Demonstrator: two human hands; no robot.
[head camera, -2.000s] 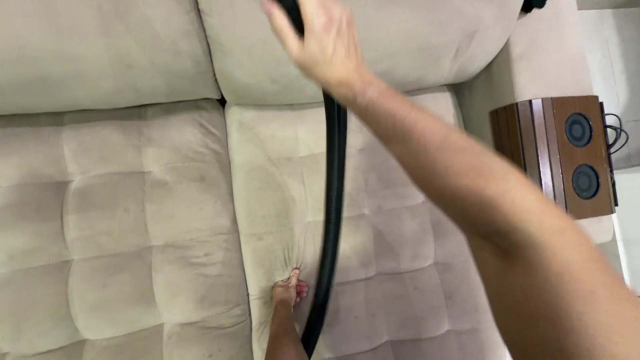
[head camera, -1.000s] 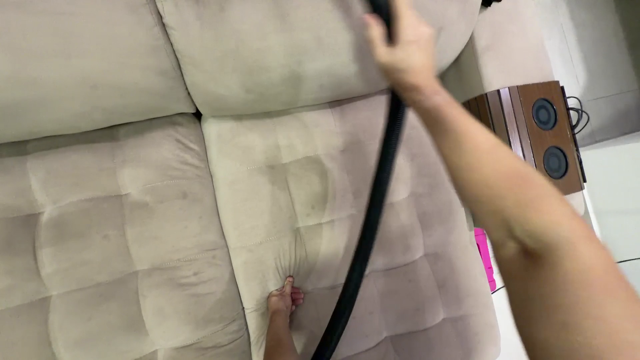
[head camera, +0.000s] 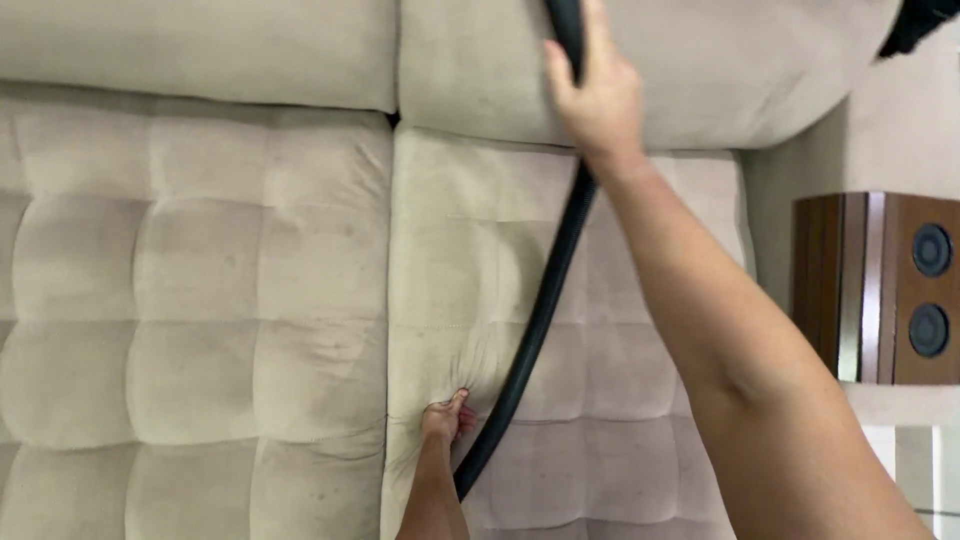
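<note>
My right hand (head camera: 604, 97) grips the upper part of a black ribbed hose (head camera: 544, 311) near the top of the view, over the sofa's back cushion (head camera: 480, 75). From there the hose curves down across the tufted beige seat cushion (head camera: 630, 375) and passes behind my left forearm at the bottom. My left hand (head camera: 450, 418) presses and pinches the seat fabric, just left of the hose, and creases fan upward from its thumb. The hose's upper end lies outside the view.
Another tufted seat cushion (head camera: 195, 285) lies to the left, across a seam. On the right, a wooden box with two round speaker cones (head camera: 877, 289) stands by the sofa's armrest (head camera: 900, 142). A black object (head camera: 919, 26) shows at the top right corner.
My right hand has moved with the hose across the back cushion, and the hose's curve has shifted. My left hand still presses the same seat cushion. The view has shifted.
</note>
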